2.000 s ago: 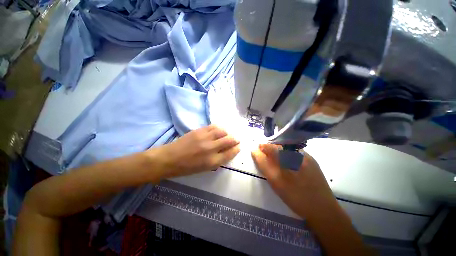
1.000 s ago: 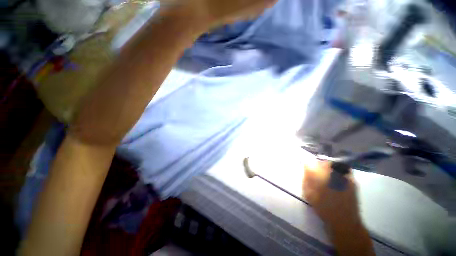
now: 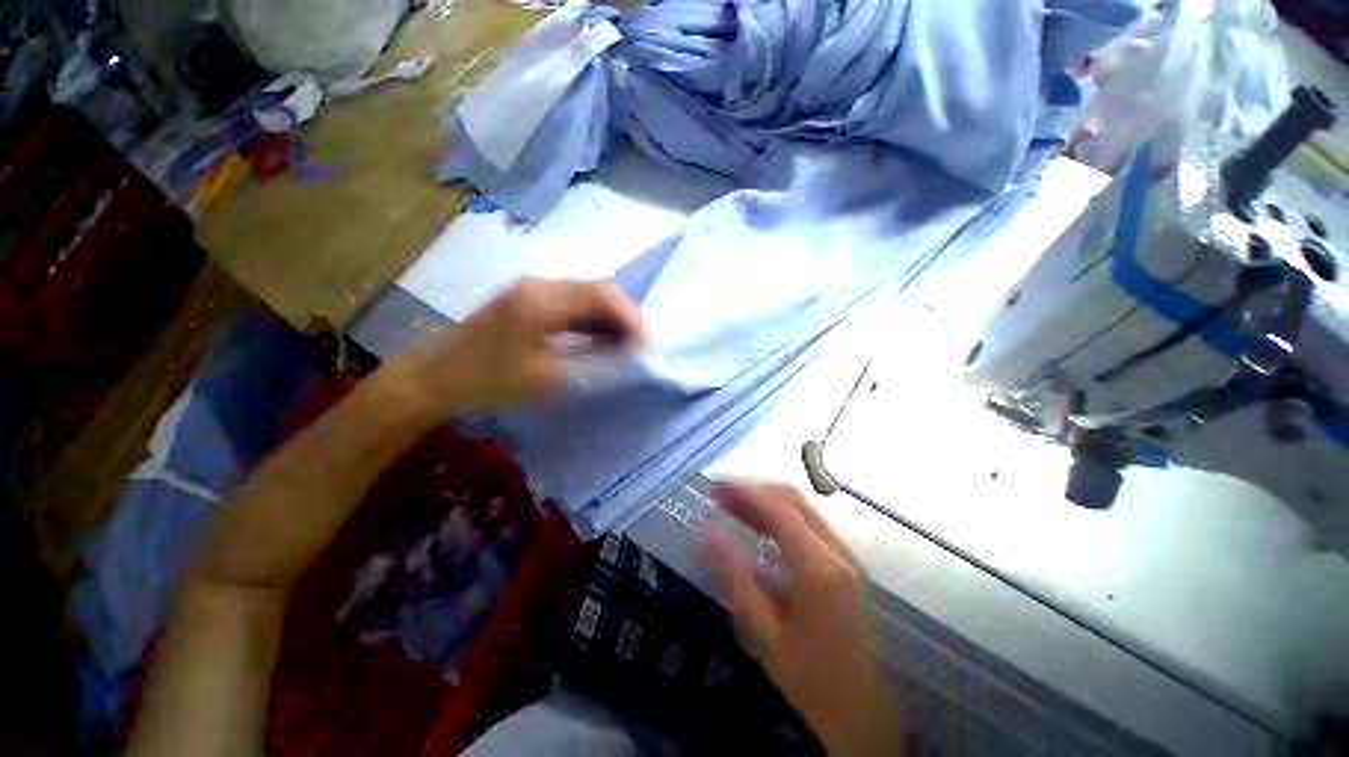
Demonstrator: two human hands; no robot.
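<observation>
Light blue garment panels [image 3: 681, 399] lie fanned in layers left of the sewing machine, their lower corner over the table's front edge. My left hand [image 3: 540, 343] is blurred at the panels' left edge, fingers curled; whether it grips cloth cannot be told. My right hand [image 3: 792, 584] is over the ruler edge, right of the panels' lower corner, fingers apart, with no cloth visible in it. The white machine head [image 3: 1095, 296] with blue stripe stands at right, a dark grey knob [image 3: 1096, 469] below it. Glare hides needle detail.
A gathered light blue pile [image 3: 829, 74] lies behind the panels. A brown-covered surface [image 3: 326, 222] is at left. A red crate [image 3: 503, 651] with scraps [image 3: 429, 592] and dark plaid cloth [image 3: 629, 614] are below the table edge. A brownish tab [image 3: 817, 466] sits on the bed.
The view has swung left. My right hand has left the needle area for the table's front edge. My left hand went up over the cloth, then down to the panels' left edge.
</observation>
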